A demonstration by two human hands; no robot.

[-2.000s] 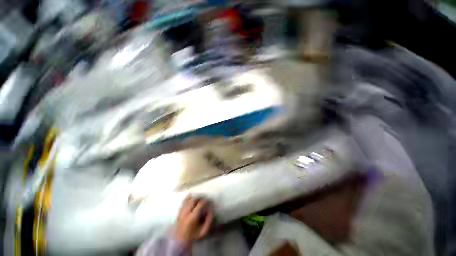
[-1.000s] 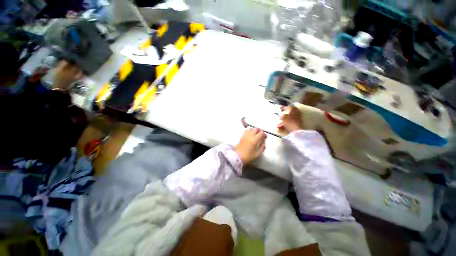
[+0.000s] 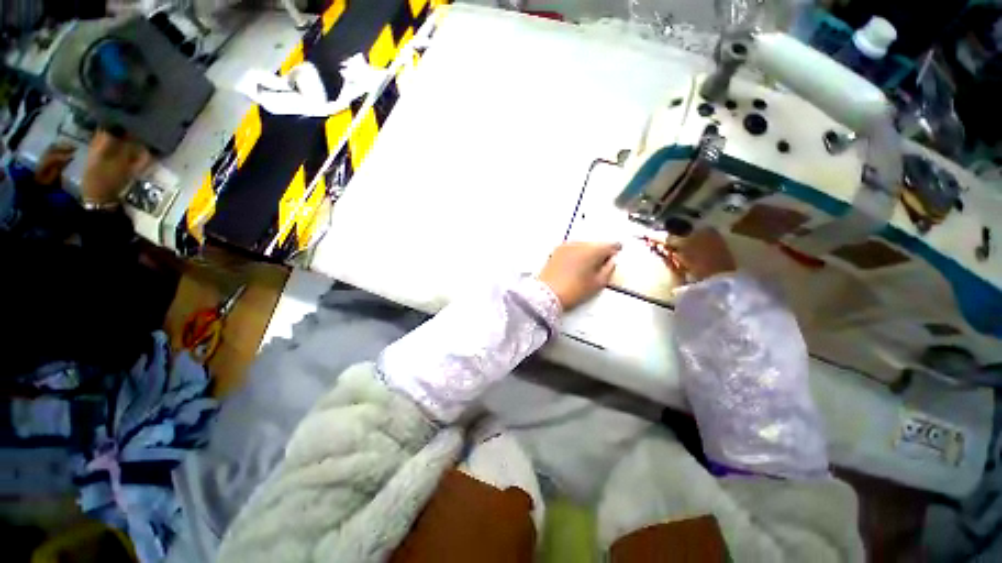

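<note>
The white sewing machine head (image 3: 769, 165) with a teal stripe stands at the right. My right hand (image 3: 694, 255) is under the head beside the brightly lit needle area, with a small reddish slim thing (image 3: 659, 249) at its fingertips; I cannot tell what it is. My left hand (image 3: 580, 273) rests on the white machine bed (image 3: 483, 165) left of the needle, fingers bent; nothing is visible in it. No cloth shows under the needle. A grey garment panel (image 3: 291, 379) hangs over my lap at the lower left.
Black-and-yellow tape (image 3: 297, 165) runs along the table edge. Orange-handled scissors (image 3: 207, 328) lie on a brown board at the left, above a blue-grey strip bundle (image 3: 137, 440). Another person's hand (image 3: 110, 167) is at a grey machine (image 3: 130, 83). The control panel (image 3: 931, 435) is lower right.
Since the first frame, both hands have come to the needle area. Since one second ago, the view has moved closer to the machine, and my right hand remains under the head.
</note>
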